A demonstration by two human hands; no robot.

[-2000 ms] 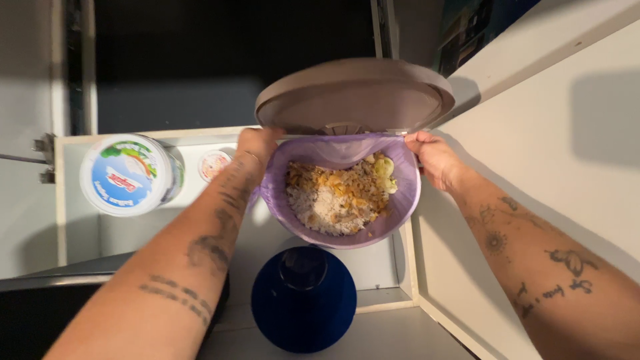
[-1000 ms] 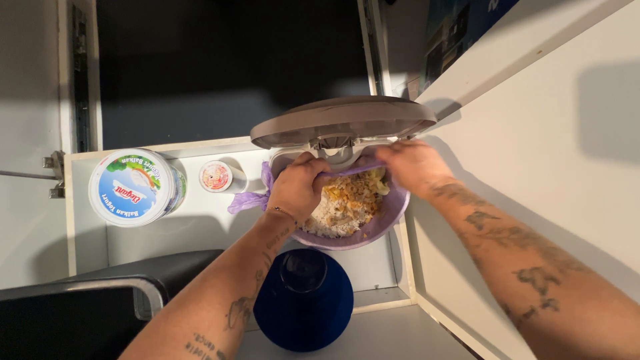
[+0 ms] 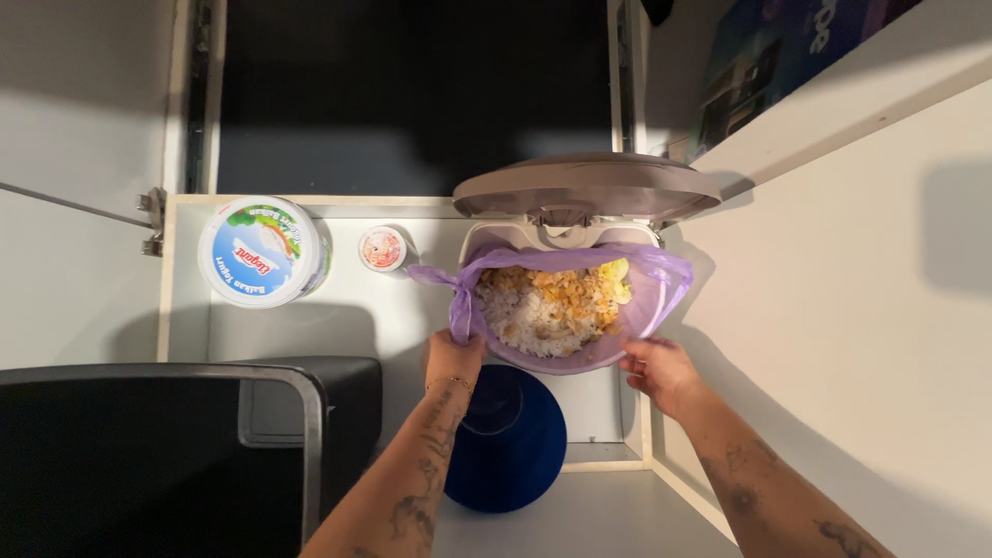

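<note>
A small bin with a raised taupe lid (image 3: 589, 186) stands in a white drawer, lined with a thin purple plastic bag (image 3: 666, 271). Inside the bag lie rice and yellowish food scraps (image 3: 558, 310). The bag's back edge has come away from the rim, and its knotted part hangs at the left. My left hand (image 3: 453, 364) grips the bag just below that knot, at the bin's front left. At the front right, my right hand (image 3: 655, 372) pinches the bag's edge by the rim, fingertips partly hidden.
A large yogurt tub (image 3: 263, 252) and a small lidded cup (image 3: 382, 248) stand left in the drawer. Close in front of the bin is a dark blue round object (image 3: 508, 442). A black bin (image 3: 310, 434) fills the lower left; a white panel (image 3: 837, 310) rises at right.
Both hands have moved from the bin's back edge to its front, the left to the front left and the right to the front right. The bag's back edge now hangs loose off the rim.
</note>
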